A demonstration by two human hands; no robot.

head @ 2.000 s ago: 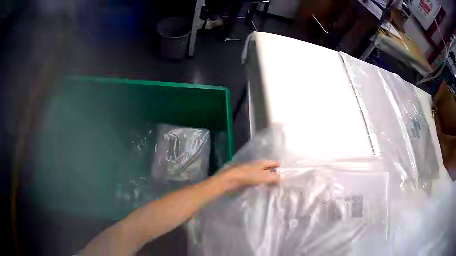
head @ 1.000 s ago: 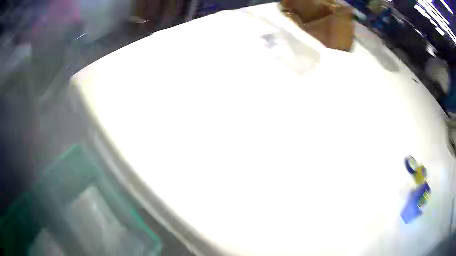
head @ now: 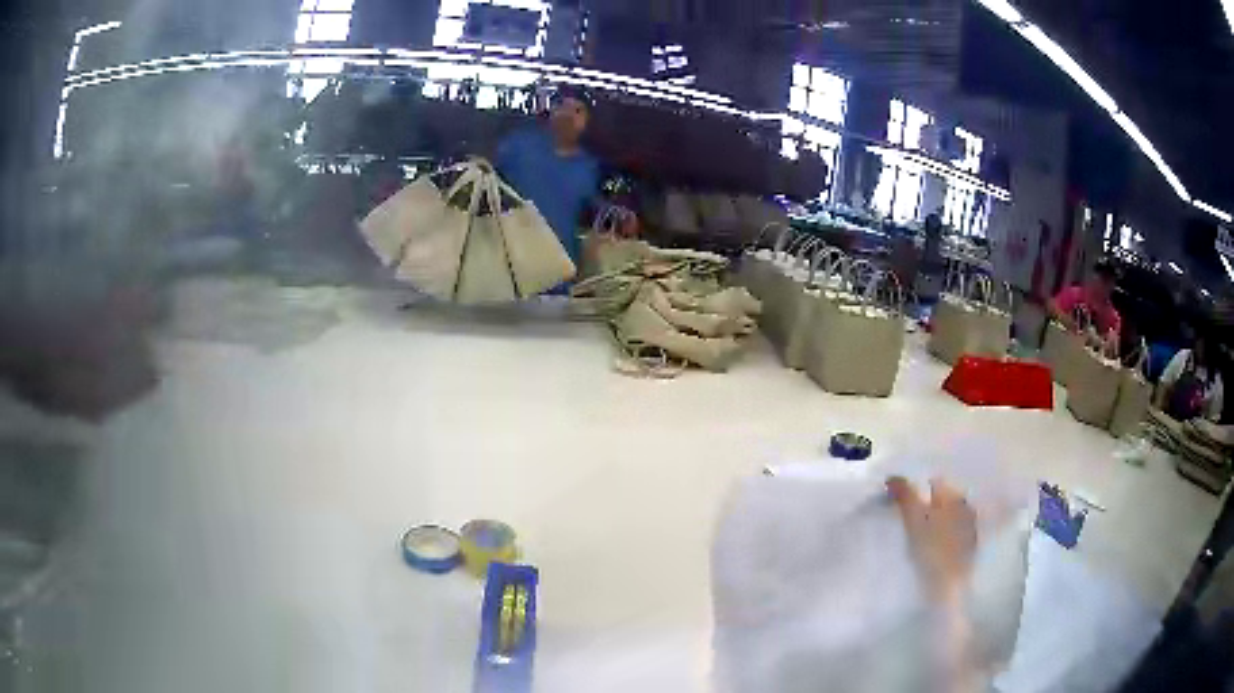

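A white wrapped handbag (head: 812,582), a boxy soft-edged bundle, is at the lower right over the white table (head: 311,474). My right hand (head: 937,521) is on its upper part with fingers bent onto the white paper; the grip is partly blurred. The forearm runs down to the bottom edge. White wrapping paper (head: 1083,616) lies just right of the bundle. My left hand is not in view.
A blue tape dispenser (head: 506,630) stands near two tape rolls (head: 433,547). A dark roll (head: 850,445) and second dispenser (head: 1060,516) lie beyond. Tote handbags (head: 855,345), a floppy heap (head: 683,318) and a red tray (head: 999,383) line the far side. A person (head: 548,169) stands behind totes.
The view has swung right and up from the green crate and left table end to the far side. The plastic bag under a hand two seconds ago is out of view; my right hand is now on a white bundle.
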